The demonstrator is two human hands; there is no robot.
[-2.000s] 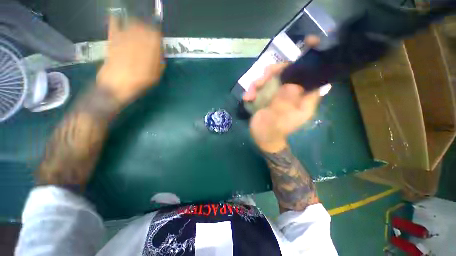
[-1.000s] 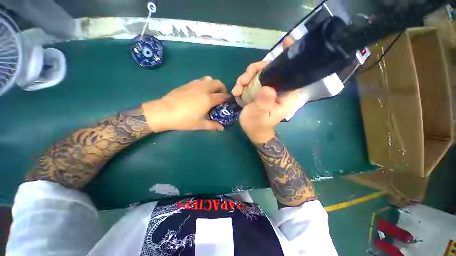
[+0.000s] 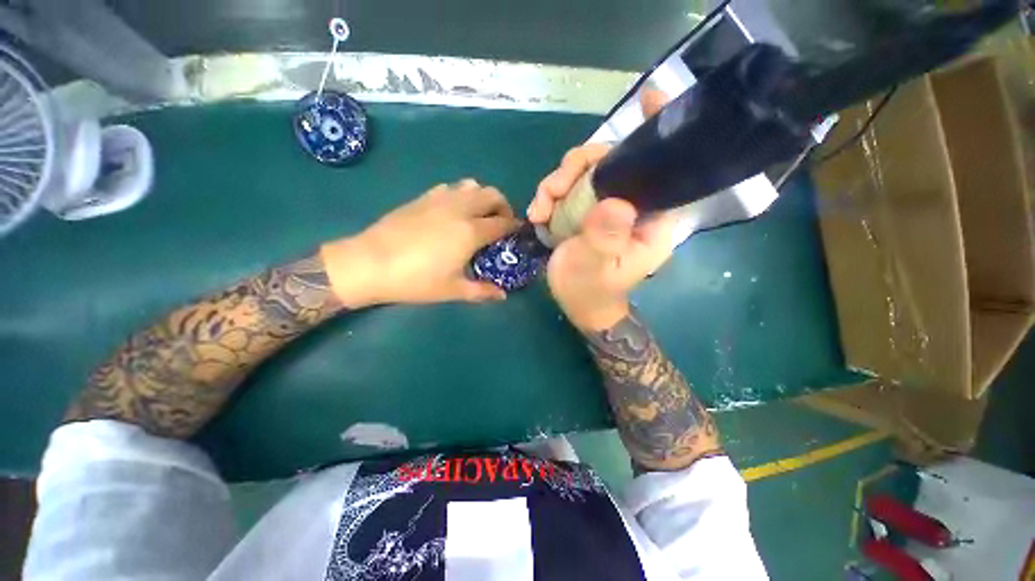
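Note:
A small round unit (image 3: 507, 260) with a dark blue-and-white patterned face lies on the green bench. My left hand (image 3: 437, 244) holds it between thumb and fingers from the left side. My right hand (image 3: 607, 244) is closed around the pale front grip of the electric screwdriver (image 3: 698, 136), a thick black cylinder slanting up to the right. The front end of the driver is at the right edge of the unit; the bit tip is hidden. A second round unit (image 3: 333, 128) lies at the back left, its pale lead reaching over the rail.
A white fan (image 3: 108, 170) stands at left. A pale metal rail (image 3: 454, 82) runs along the back of the green bench (image 3: 341, 386). A white screw feeder (image 3: 743, 199) sits behind the driver. An open cardboard carton (image 3: 897, 238) and red-handled objects (image 3: 908, 522) are at right.
Two seconds ago my left hand was up by the rail and the central unit was unheld. My left hand then came down onto that unit, and the second unit shows at back left. Little changed since one second ago.

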